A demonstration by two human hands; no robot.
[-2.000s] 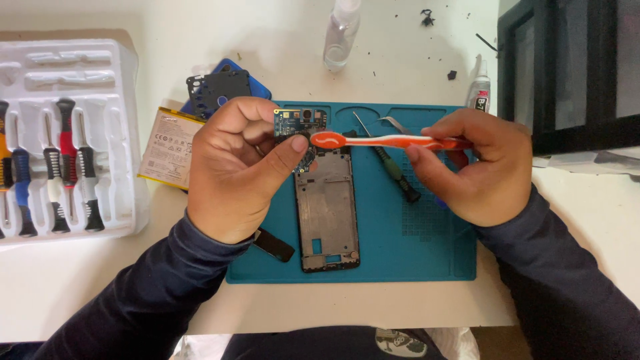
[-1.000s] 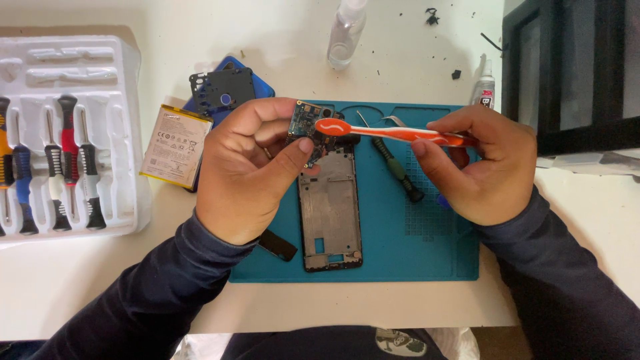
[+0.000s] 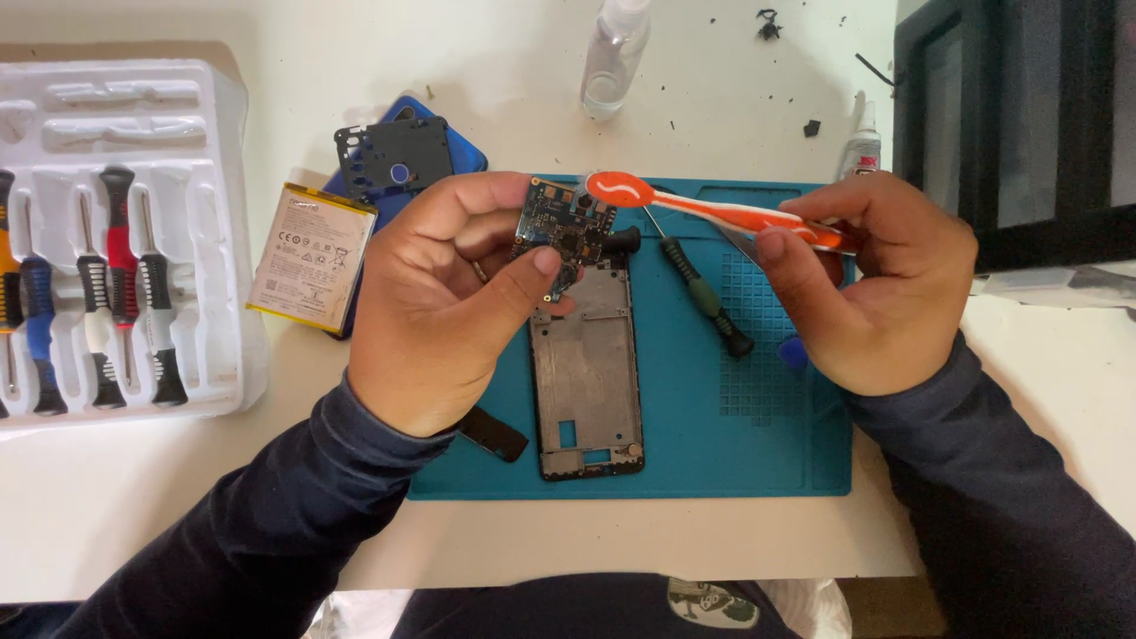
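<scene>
My left hand pinches a phone's circuit board between thumb and fingers. An orange and white toothbrush is held by its handle in my right hand; its head is at the board's upper right edge, bristles turned away from view. Beneath the board, a grey metal phone mid-frame lies on a teal repair mat. To the right of the frame rests a green and black screwdriver, with tweezers partly hidden by my right hand.
A white plastic tray of screwdrivers stands at the left. Near it lie a phone battery, a blue phone back and a black cover. A clear bottle, a glue tube and a black-framed case are farther back.
The toothbrush head has moved from over the middle of the circuit board to its upper right edge. Both hands keep their hold.
</scene>
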